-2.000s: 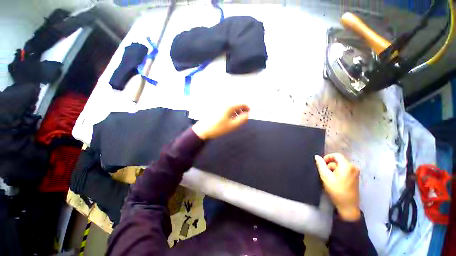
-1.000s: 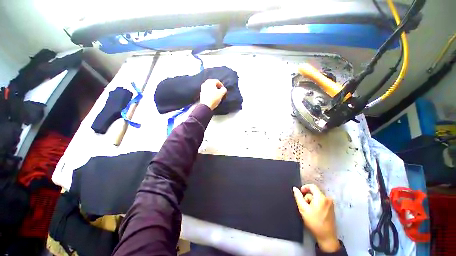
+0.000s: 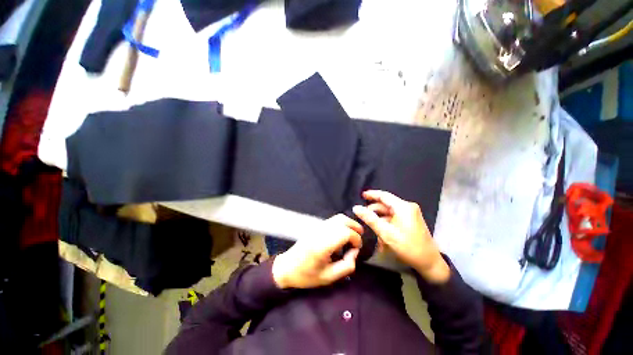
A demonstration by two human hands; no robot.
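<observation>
A dark fabric panel (image 3: 409, 154) lies flat on the white pressing table in front of me. A second dark cut piece (image 3: 321, 132) lies slanted over it, one end pointing away from me and the near end bunched at my fingers. My left hand (image 3: 323, 253) pinches the near end of this piece at the table's front edge. My right hand (image 3: 399, 229) is beside it, with thumb and fingers close together on the same fabric. The exact grip is partly hidden by the fingers. Wider dark pressed pieces (image 3: 153, 152) lie at the left.
The steam iron (image 3: 496, 35) stands at the upper right. Black-handled scissors (image 3: 546, 239) and a crumpled red plastic wrap (image 3: 588, 222) lie at the right. Dark bundles (image 3: 323, 12), blue ties (image 3: 216, 45) and a rod (image 3: 132, 59) are at the far side. Dark pieces (image 3: 139, 239) hang below the left edge.
My left hand has come back from the far bundle to my body. A dark piece now lies slanted over the panel. My right hand has moved left from the panel's right edge to meet it.
</observation>
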